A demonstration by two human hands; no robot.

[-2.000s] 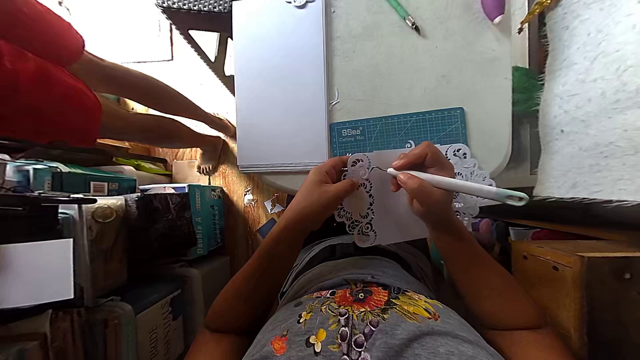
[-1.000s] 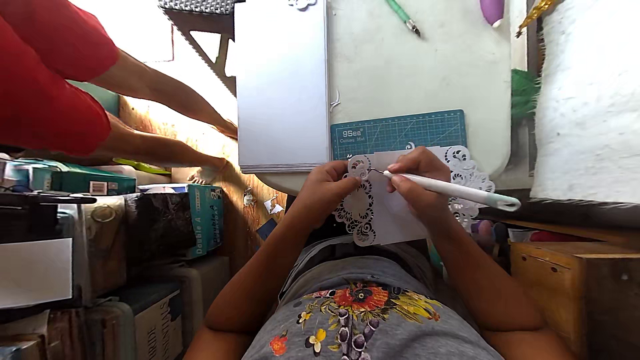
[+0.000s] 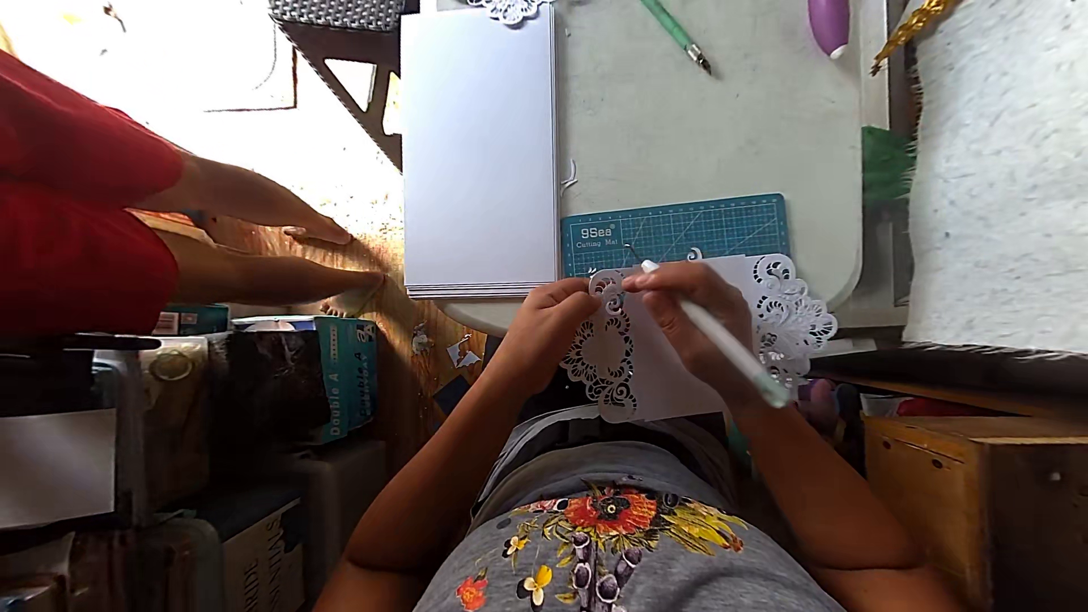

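Observation:
Between my hands is a white paper piece (image 3: pixel 680 374) with lacy cut-out scroll patterns at its left and right ends. My left hand (image 3: pixel 552 327) pinches its upper left edge between thumb and fingers. My right hand (image 3: pixel 701 319) holds a white-handled weeding tool (image 3: pixel 722 340), whose thin hooked metal tip points up and left, above the paper's top edge and over the teal cutting mat (image 3: pixel 680 225). The right fingertips are close to the lace at the left end. A small curled paper scrap (image 3: pixel 694 254) shows at the paper's upper edge, over the mat.
A stack of white paper sheets (image 3: pixel 480 161) lies left of the mat, with a lacy cut-out (image 3: pixel 510 8) at its top. A green craft knife (image 3: pixel 677 36) and a purple object (image 3: pixel 829 27) lie farther back. A person's bare legs (image 3: pixel 255 268) are at left. A wooden cabinet (image 3: pixel 926 493) stands at right.
The tool's hooked tip has moved off the lace to above the paper's top edge, and its handle now slants more steeply. The person at left has shifted.

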